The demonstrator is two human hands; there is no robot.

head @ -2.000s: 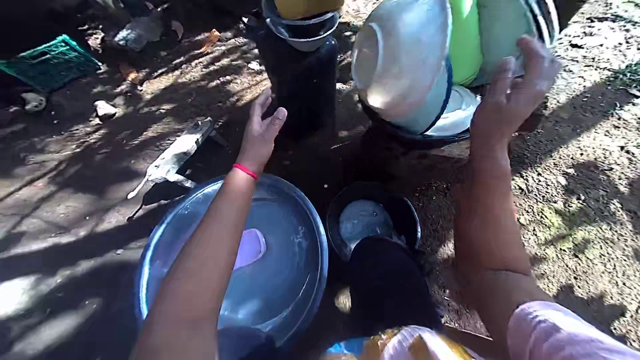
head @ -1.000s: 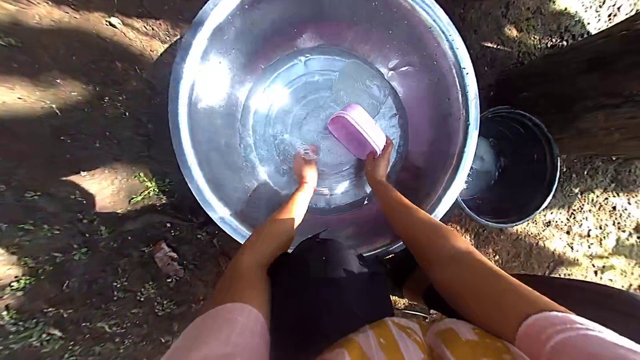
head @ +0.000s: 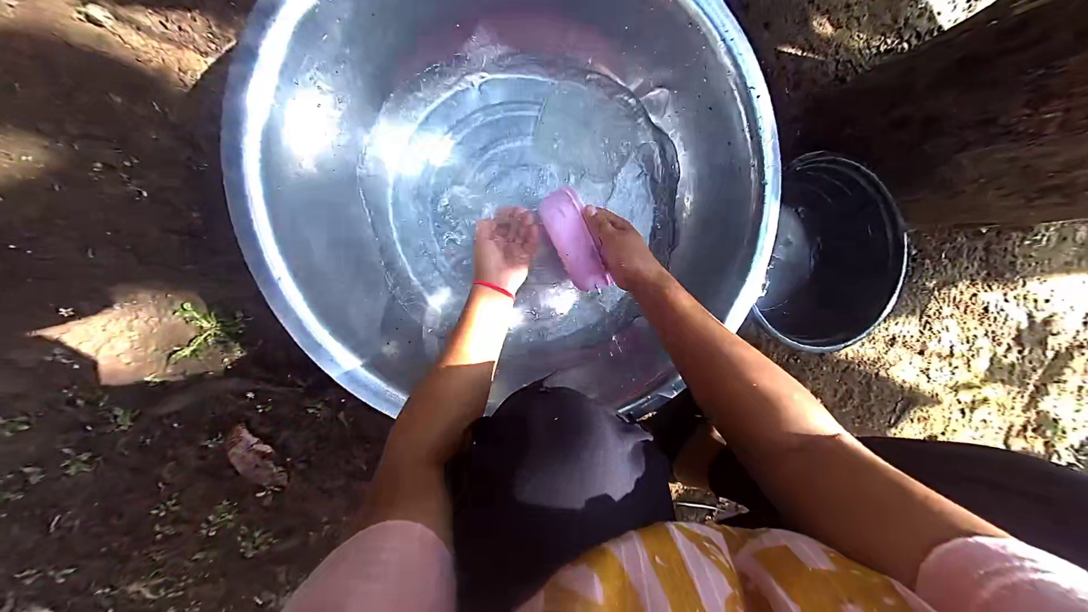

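A large round metal basin point(head: 314, 221) holds shallow water. Over the water my right hand point(head: 619, 246) grips a pink-purple plastic container point(head: 571, 238) by its right side; the container is tilted. My left hand point(head: 507, 240), with a red band at the wrist, is just left of the container, palm up and fingers somewhat spread, with nothing seen in it. Whether it touches the container cannot be told.
Right of the basin stands a dark bucket point(head: 837, 280) with some liquid inside. A dark wooden beam or log point(head: 960, 127) lies at the upper right. On the ground at left are a flat stone point(head: 119, 336) and a dry leaf point(head: 255, 457). My knee comes close to the basin's near rim.
Two seconds ago both hands were raised and apart, with the container in the basin. A second ago my right hand was at it; now my left hand is nearer to it. The view has swung down.
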